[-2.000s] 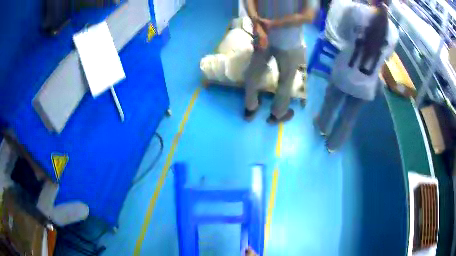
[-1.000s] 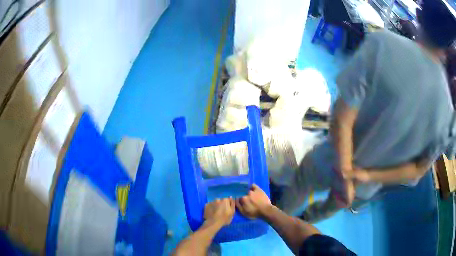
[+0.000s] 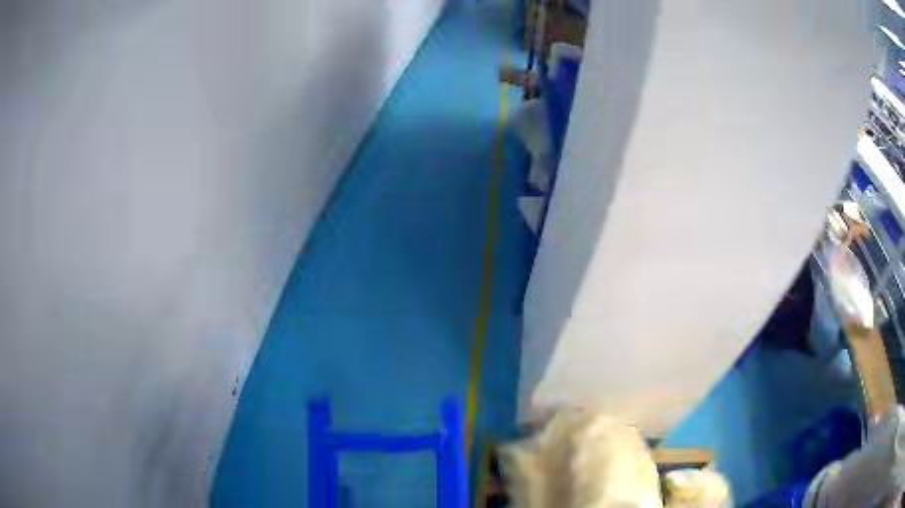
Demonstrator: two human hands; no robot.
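A bright blue plastic stool (image 3: 385,443) shows at the bottom of the head view, left of centre. Only two of its legs and the crossbar between them are in the picture; the rest is cut off by the lower edge. Blue floor shows between and around the legs. Neither my left hand nor my right hand is in view.
A blue floor aisle (image 3: 407,218) with a yellow line (image 3: 487,268) runs ahead. A pale wall (image 3: 149,218) is at left, a wide white pillar (image 3: 695,198) at right. Pale sacks (image 3: 585,461) lie at the pillar's foot. A person's sleeve (image 3: 863,471) shows at lower right.
The view has moved forward past the person in grey and the blue cabinet. The wall and pillar now fill both sides. The stool sits lower in the picture, and both hands on it have left view.
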